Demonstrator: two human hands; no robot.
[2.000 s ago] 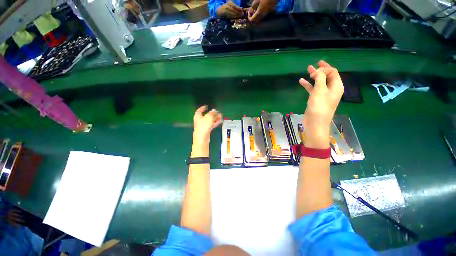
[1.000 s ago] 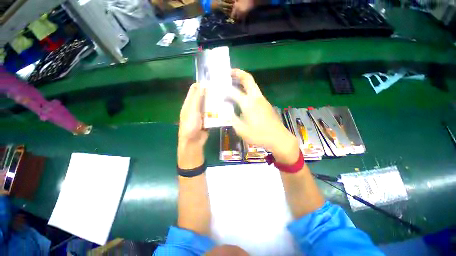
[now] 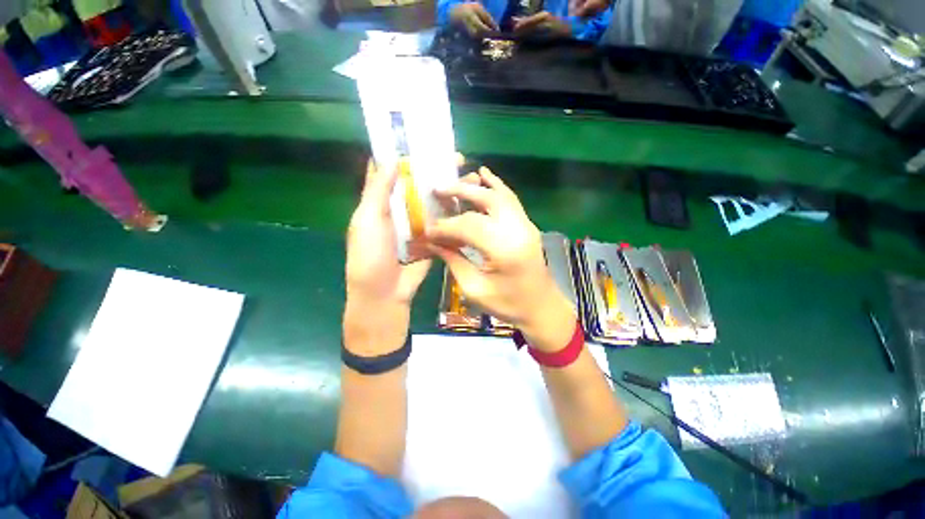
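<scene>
A screen (image 3: 428, 112) is held up in front of me, its bright silver-white back towards me, with an orange flex cable (image 3: 411, 198) on it. My left hand (image 3: 377, 243) grips its lower left side. My right hand (image 3: 497, 243) is at its lower right, fingers bent over the cable end; whether they pinch the cable I cannot tell. More stacked screens (image 3: 616, 289) with orange strips lie in a row beyond the white work mat (image 3: 482, 405), partly hidden by my right hand.
A dark phone frame (image 3: 665, 198) lies on the belt. White scraps (image 3: 749, 213), a bubble-wrap sheet (image 3: 727, 408) and a black cord (image 3: 710, 446) lie right. Another white sheet (image 3: 149, 367) lies left. Black parts trays (image 3: 609, 81) stand opposite, by another person's hands (image 3: 543, 22).
Two seconds ago both hands were apart and empty. They came together on a screen. Since one second ago its back with the orange cable shows more clearly, and my right fingers have moved onto its lower end.
</scene>
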